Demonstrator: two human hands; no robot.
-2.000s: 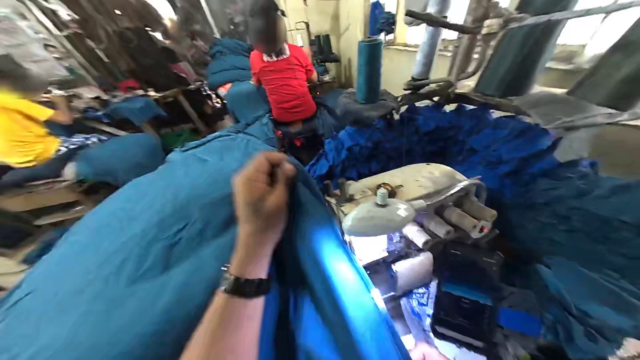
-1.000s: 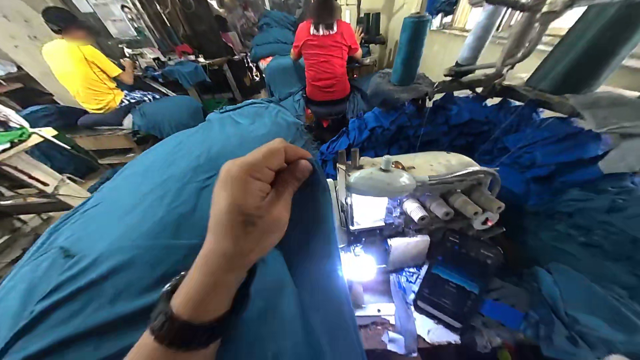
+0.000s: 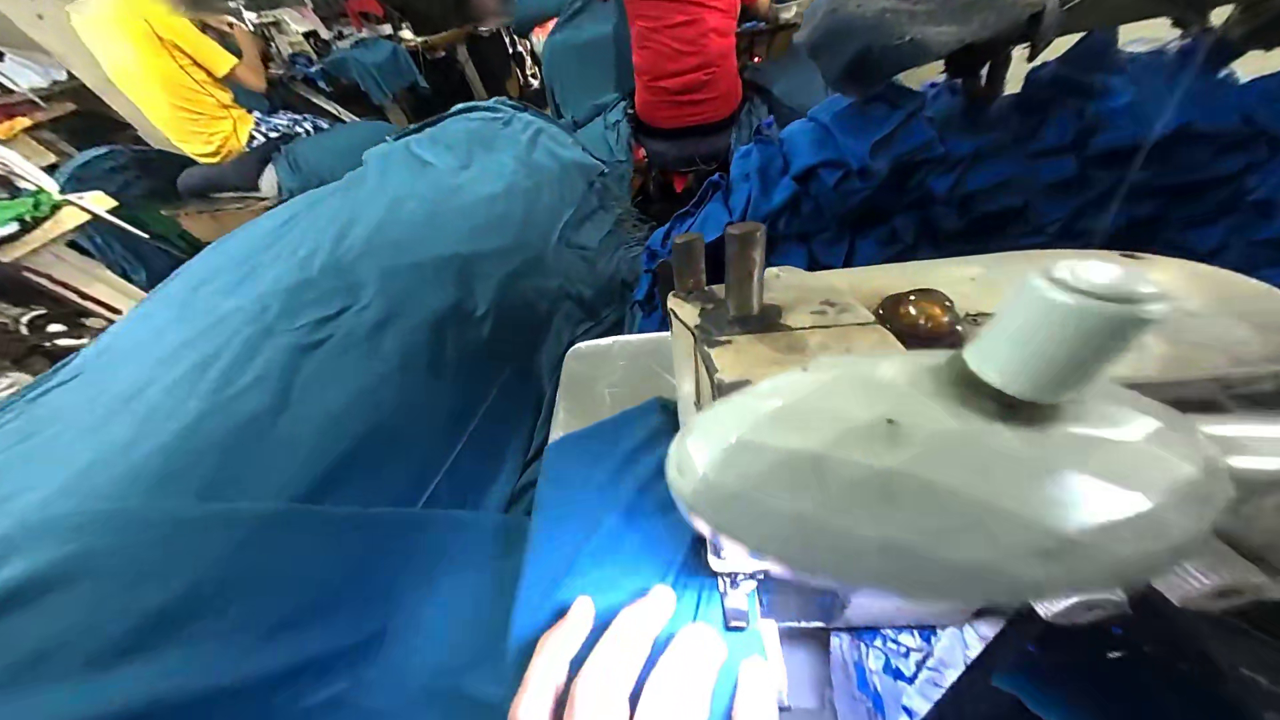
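In the head view, my left hand (image 3: 650,665) lies at the bottom edge, fingers spread on the blue cloth (image 3: 600,490), just left of the presser foot (image 3: 736,603). Only its fingers show; it presses the cloth without a visible grip. My right hand is out of view. The cloth lies under the lit needle area of an off-white sewing machine (image 3: 800,345). A pale green lamp shade (image 3: 930,480) hides much of the machine. A large teal fabric heap (image 3: 330,330) spreads along the machine's left side.
Crumpled blue fabric (image 3: 960,170) is piled behind the machine. One person in a red shirt (image 3: 685,65) sits ahead; another in a yellow shirt (image 3: 165,75) sits at the far left. A wooden frame (image 3: 60,225) stands at the left edge.
My left hand has moved from above the teal fabric down to the cloth by the presser foot, and its fingers have spread. The view is now much closer to the machine.
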